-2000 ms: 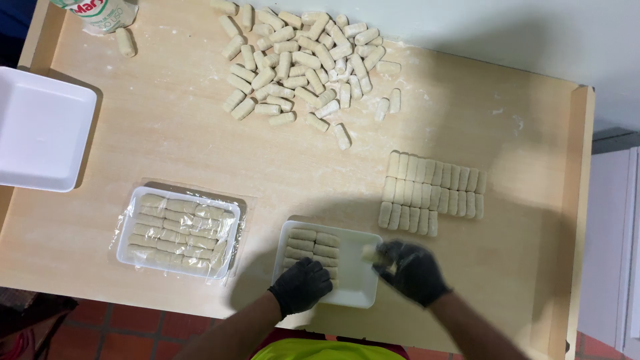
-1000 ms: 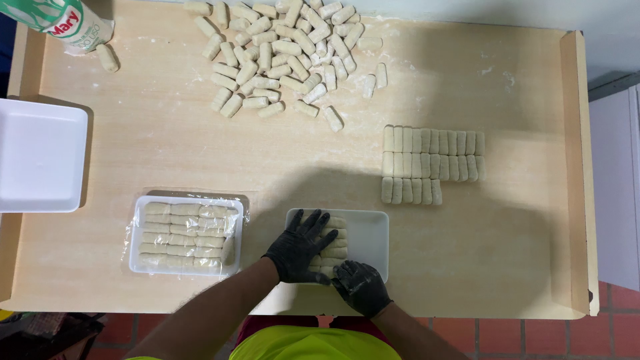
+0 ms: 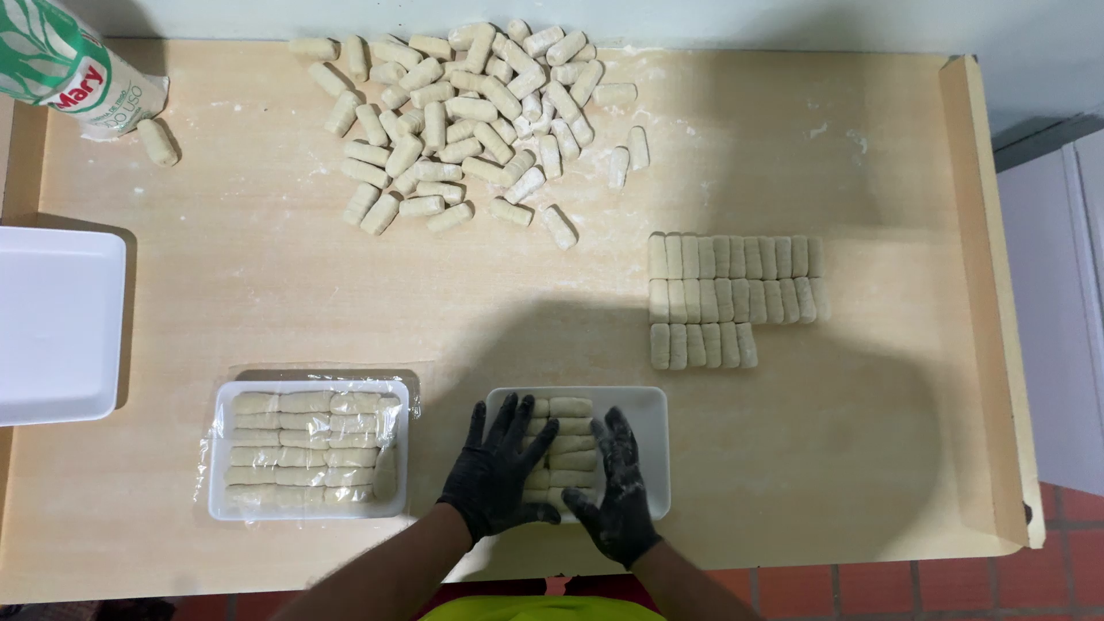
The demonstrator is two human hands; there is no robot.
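Observation:
Both my hands wear black gloves and rest at a white foam tray near the table's front edge. Short dough rolls lie in it in stacked rows. My left hand, fingers spread, lies over the tray's left part and the rolls there. Against the right side of the rolls is my right hand, dusted with flour, its thumb apart. To the left, a film-covered tray is filled with rows of rolls. A block of aligned dough rolls sits on the table farther right.
A loose pile of dough rolls lies at the back of the wooden table. A flour bag stands at the back left beside a single roll. At the left edge is a stack or single white tray. A raised board borders the right side.
Two seconds ago my right hand held a dough roll over the tray's right side; now it lies against the rolls inside. My left hand has shifted to the rolls' left side since one second ago.

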